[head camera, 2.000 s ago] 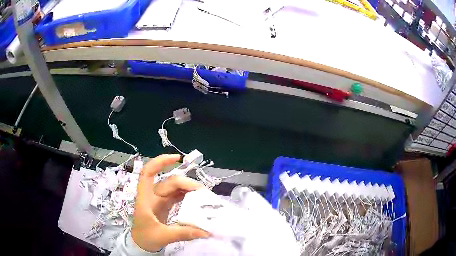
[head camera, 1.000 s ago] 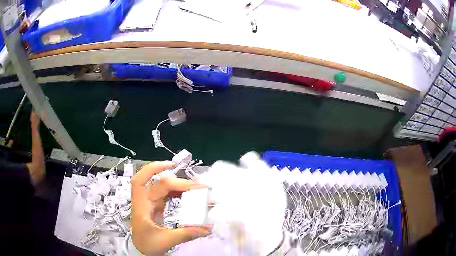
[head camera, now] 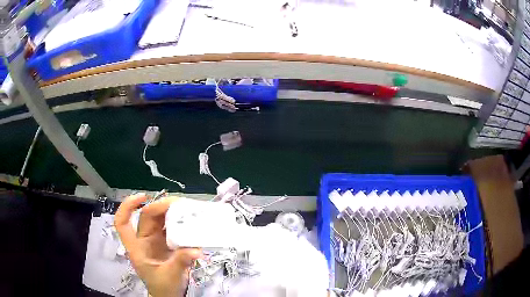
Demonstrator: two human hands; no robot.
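My left hand (head camera: 154,246), bare, holds a white power adapter (head camera: 189,223) between thumb and fingers at the lower left of centre. My right hand (head camera: 282,261) shows as an overexposed white shape, apparently gloved, against the adapter's right side; its fingers cannot be made out. A pile of white adapters and cords (head camera: 224,267) lies behind and below the hands, partly hidden. The blue crate (head camera: 482,232) at the right holds adapters in rows along its far and near edges, with folded cords between them.
The green conveyor belt (head camera: 348,139) runs across the middle with several adapters on its left part. A round clear container (head camera: 290,221) stands beside the pile. A white raised shelf (head camera: 372,35) crosses above, with a metal post (head camera: 64,139) at left. Brown cardboard (head camera: 498,209) lies right of the crate.
My left hand and the adapter have moved left, and the adapter is turned differently. Another adapter shows on the belt at the far left. The other person's arm at left is out of view.
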